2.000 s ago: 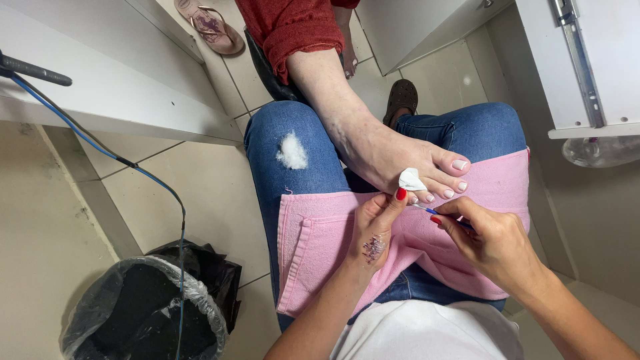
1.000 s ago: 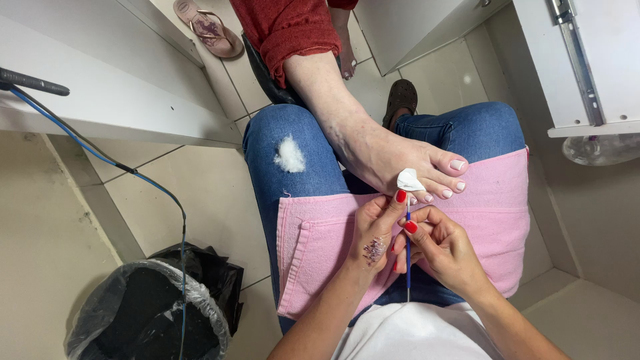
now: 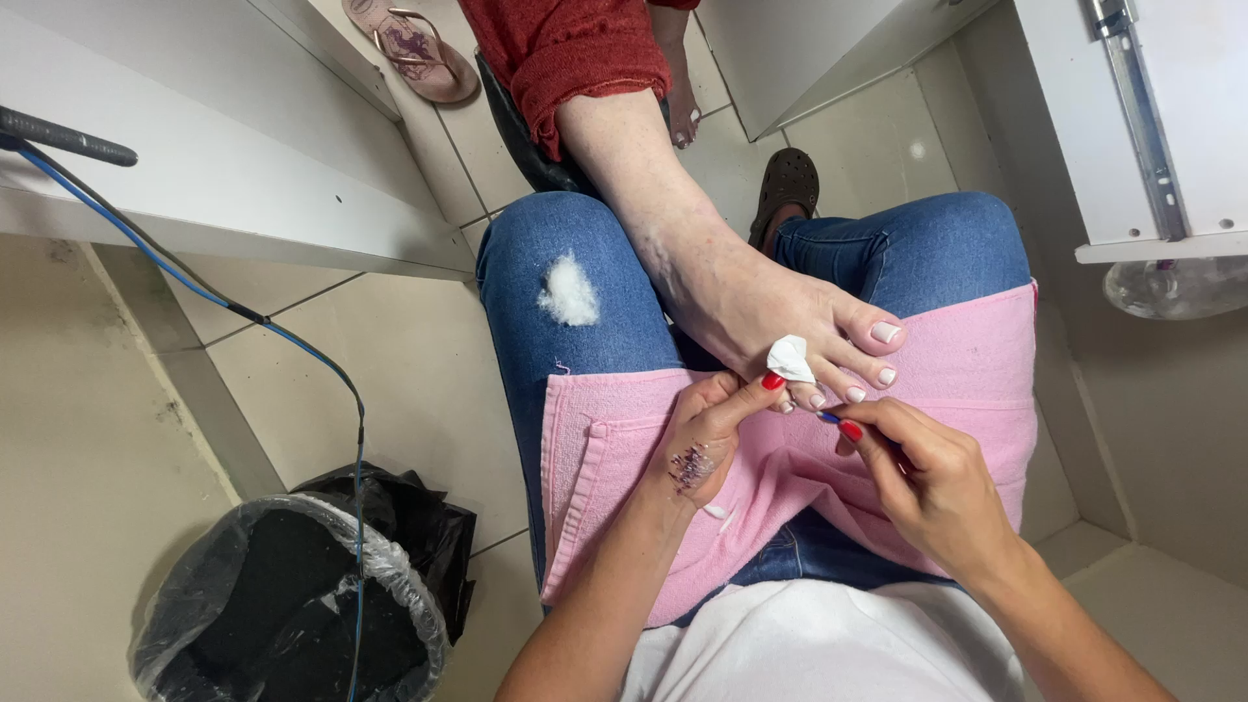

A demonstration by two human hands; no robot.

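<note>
Another person's bare foot point(image 3: 741, 283), its toenails painted white, rests over my lap on a pink towel point(image 3: 965, 390). My left hand point(image 3: 712, 429) holds a small white wipe or cotton pad point(image 3: 790, 359) between thumb and fingers at the smaller toes, and purple-brown marks show on its back. A slim blue tool point(image 3: 829, 417) is pinched in my right hand point(image 3: 921, 473), its tip close to the smallest toes; most of its shaft is hidden by the fingers. A tuft of white cotton point(image 3: 568, 292) lies on the left thigh of my jeans point(image 3: 585, 229).
A bin with a clear plastic liner point(image 3: 390, 556) stands at lower left beside a black plastic bag point(image 3: 453, 526). A blue and black cable point(image 3: 312, 351) hangs over it. White furniture point(image 3: 224, 127) flanks both sides. A pink flip-flop point(image 3: 419, 54) lies on the tiles.
My right hand first drew back toward my body with the blue tool upright, then came again to the toes at the right. My left hand has stayed at the foot with the white pad.
</note>
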